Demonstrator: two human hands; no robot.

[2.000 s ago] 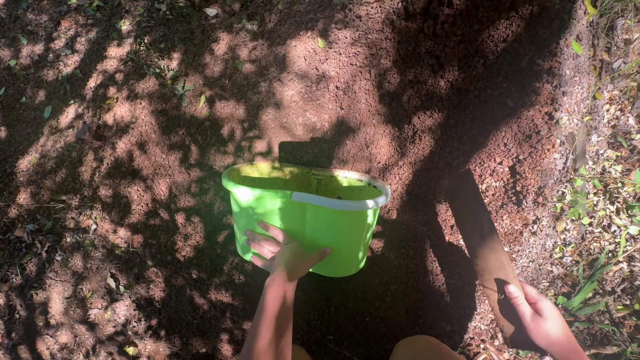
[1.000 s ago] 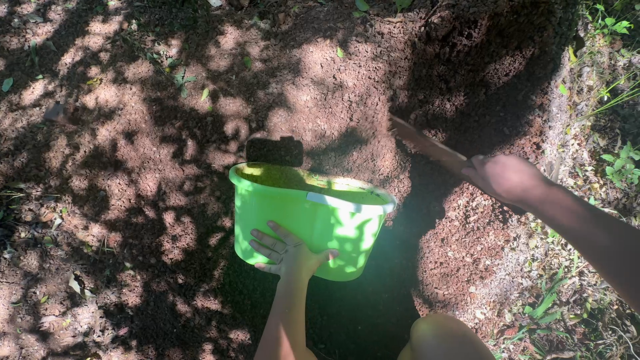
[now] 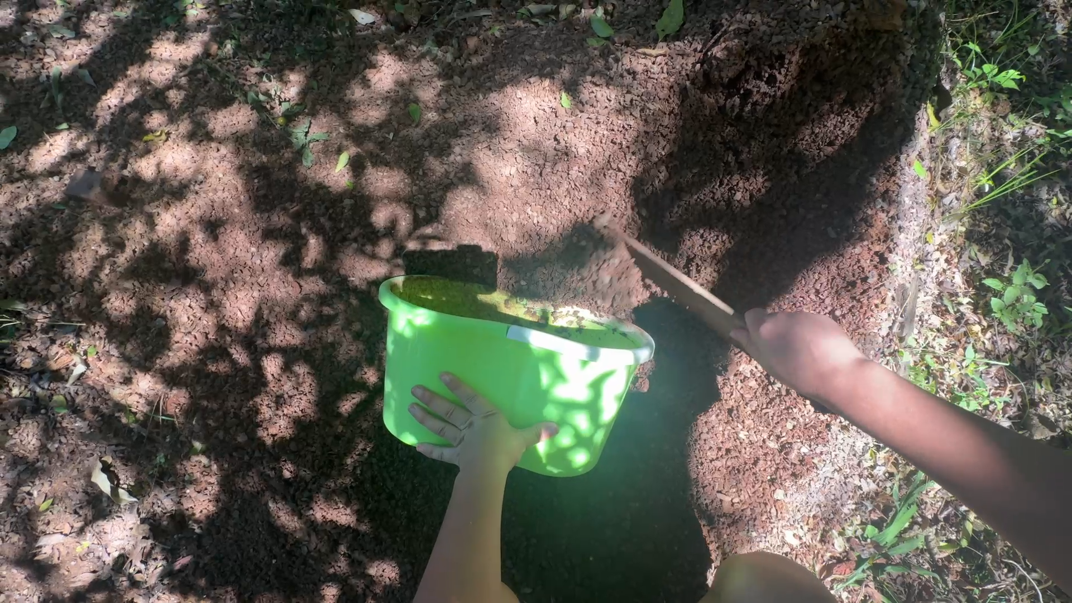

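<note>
A bright green plastic tub (image 3: 511, 368) with a pale rim stands on reddish-brown crumbly soil (image 3: 536, 167). My left hand (image 3: 473, 431) lies with fingers spread against the near wall of the tub, not wrapped around it. In my right hand (image 3: 791, 347), to the right of the tub, is one end of a flat wooden board (image 3: 687, 289), which slants up and left toward the tub's far right rim. Blurred loose soil (image 3: 615, 280) shows just beyond that rim, at the board's tip. Some dark crumbs lie inside the tub; its floor is mostly hidden.
Low green plants (image 3: 1017, 297) and dry leaf litter border the soil along the right side. Scattered leaves (image 3: 670, 18) lie on the ground at the top. A knee (image 3: 766, 579) shows at the bottom edge. Dappled shadows cover much of the soil.
My right hand has risen with the board from the lower right, and the board now slants toward the tub's rim. Loose soil has come into view by its tip. My left hand stays on the tub.
</note>
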